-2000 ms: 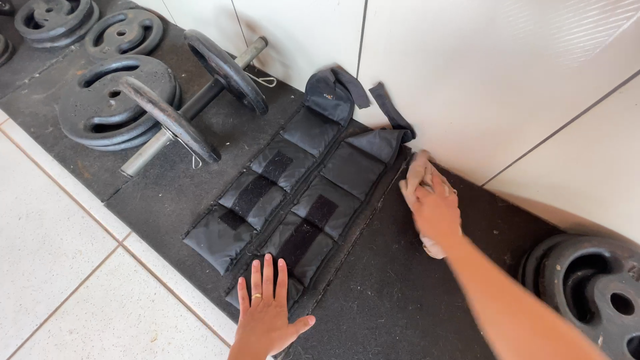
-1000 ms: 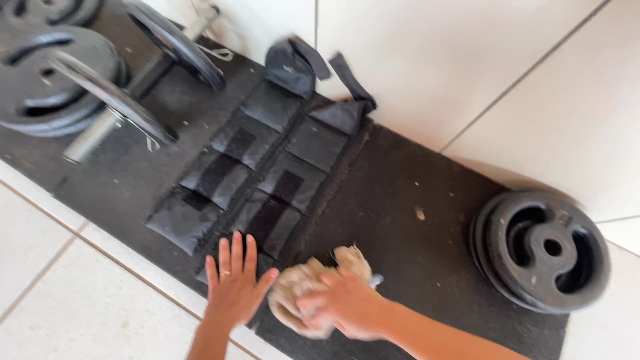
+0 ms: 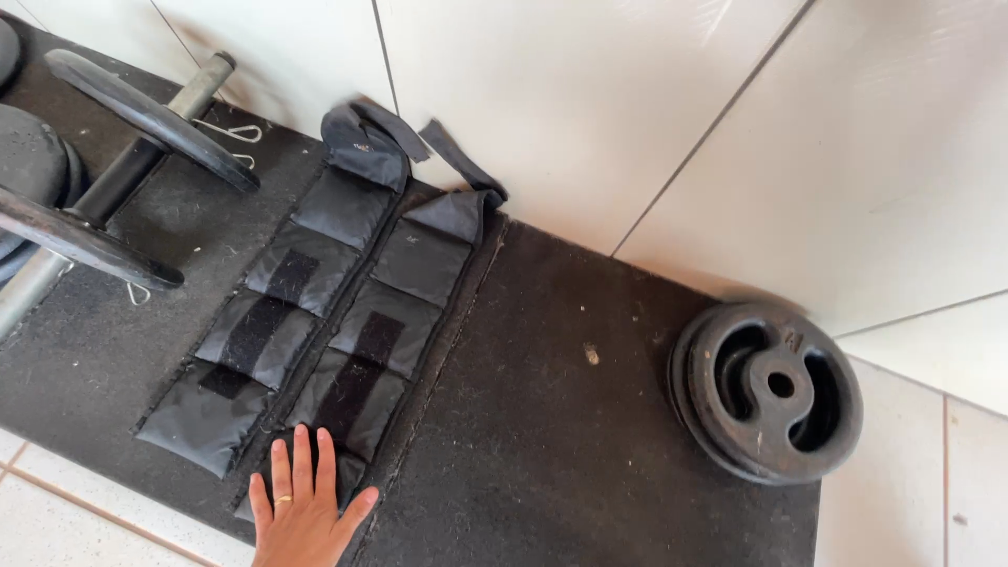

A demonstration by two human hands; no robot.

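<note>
Two black padded ankle weights lie unrolled side by side on a black rubber mat (image 3: 504, 441). My left hand (image 3: 303, 504), a ring on one finger, rests with fingers spread on the near end of the right ankle weight (image 3: 421, 260). The left ankle weight (image 3: 260, 339) lies just beside it, its far end curled up against the wall. Dark hook-and-loop patches show on both, and their straps (image 3: 461, 157) lean at the wall. My right hand is out of view, and so is the cloth it held earlier.
A dumbbell bar (image 3: 118, 181) with plates and wire clips lies at the left, near more stacked weight plates (image 3: 31, 165). Several stacked plates (image 3: 776, 394) sit at the mat's right end. A white tiled wall (image 3: 598, 102) runs behind; white floor tiles (image 3: 87, 512) border the mat's front.
My right hand, with the beige cloth, moved from beside the right ankle weight's far end to its near end, then left the view. My left hand stays on the ankle weight.
</note>
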